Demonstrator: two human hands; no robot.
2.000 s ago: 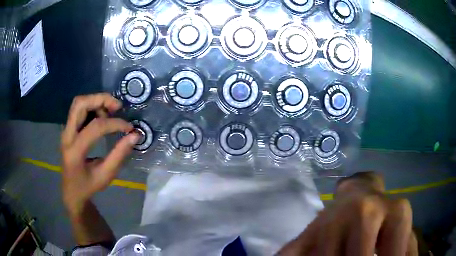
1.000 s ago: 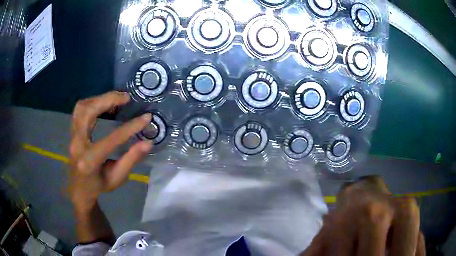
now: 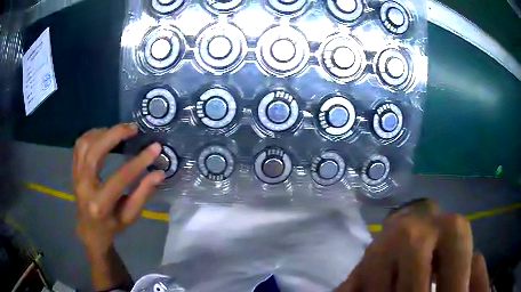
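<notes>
A clear blister tray [image 3: 245, 134] lies across the upper middle, with round parts in its visible pockets. They have silver-white rings with dark marks and grey or bluish centres. My left hand [image 3: 114, 182] is at the tray's near left corner, its thumb and index fingertip apart at the left side of the corner round part [image 3: 167, 161]. Whether they touch it is unclear. My right hand [image 3: 423, 245] is curled at the lower right, below the tray's near right corner. Its fingertips are hidden and it is cut off by the bottom edge.
The tray rests on a dark green bench [image 3: 474, 120]. A white printed label [image 3: 39, 73] lies left of it. A pale curved rail [image 3: 474, 28] runs at the upper right. White clothing [image 3: 263, 239] fills the lower middle. A grey floor with a yellow line [image 3: 51, 191] shows beyond the bench edge.
The view has shifted back and forth, moving tray and label together. My left thumb and index finger are farther apart than two seconds ago. My right hand stays curled in nearly the same place.
</notes>
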